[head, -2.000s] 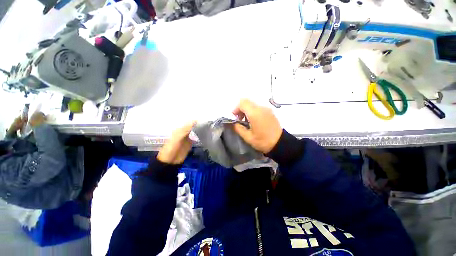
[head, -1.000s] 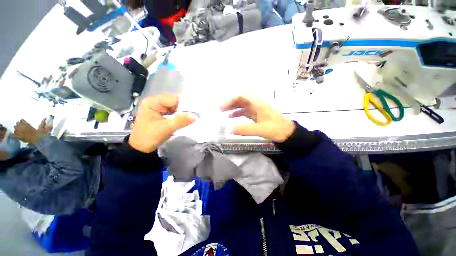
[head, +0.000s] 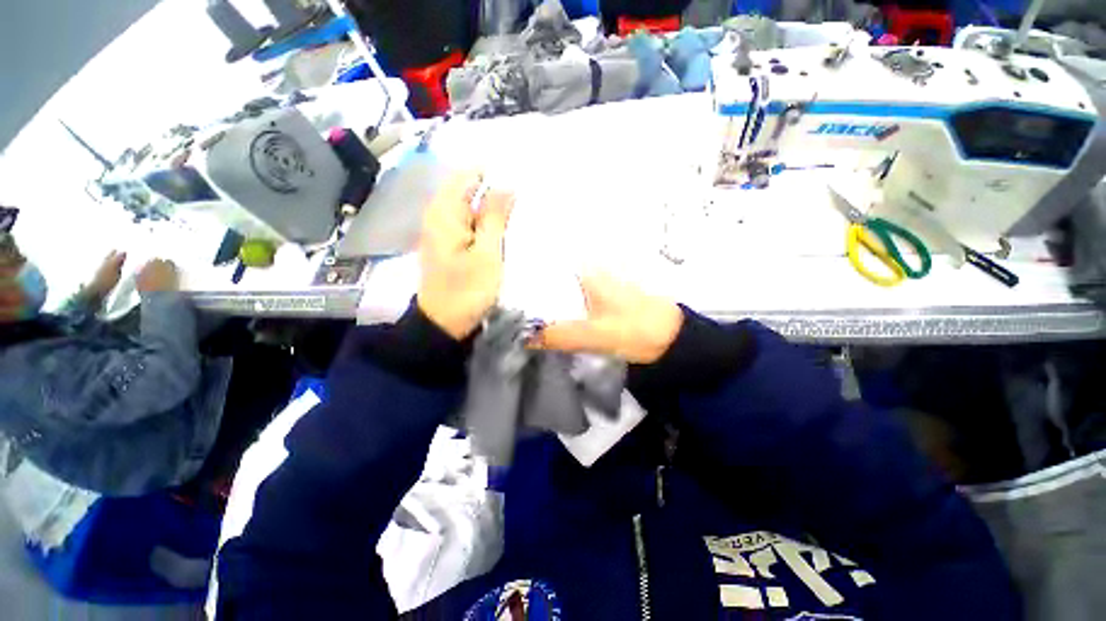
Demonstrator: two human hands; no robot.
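A crumpled grey cut piece (head: pixel 495 394) hangs at the table's front edge, over my lap, slightly blurred. A small white piece (head: pixel 603 432) hangs beside its lower right. My right hand (head: pixel 616 320) pinches the top of the grey piece, thumb pointing left. My left hand (head: pixel 463 252) is raised just above and left of it, fingers pointing up, its lower edge close to the cloth. Glare on the white table (head: pixel 594 158) hides whether pale fabric lies between the hands.
Scissors with yellow and green loops (head: pixel 891 249) and a dark-handled tool (head: pixel 988 267) lie right, before the JACK machine (head: pixel 910 127). A grey machine (head: pixel 273 176) stands left, with a seated person (head: pixel 109 376). Grey bundles (head: pixel 546 73) lie behind; white pieces (head: pixel 439 534) lie below.
My hands have come closer together. The left has moved right and turned upright. The grey piece, spread wide over the lap, is now bunched narrower. The view has tilted up slightly.
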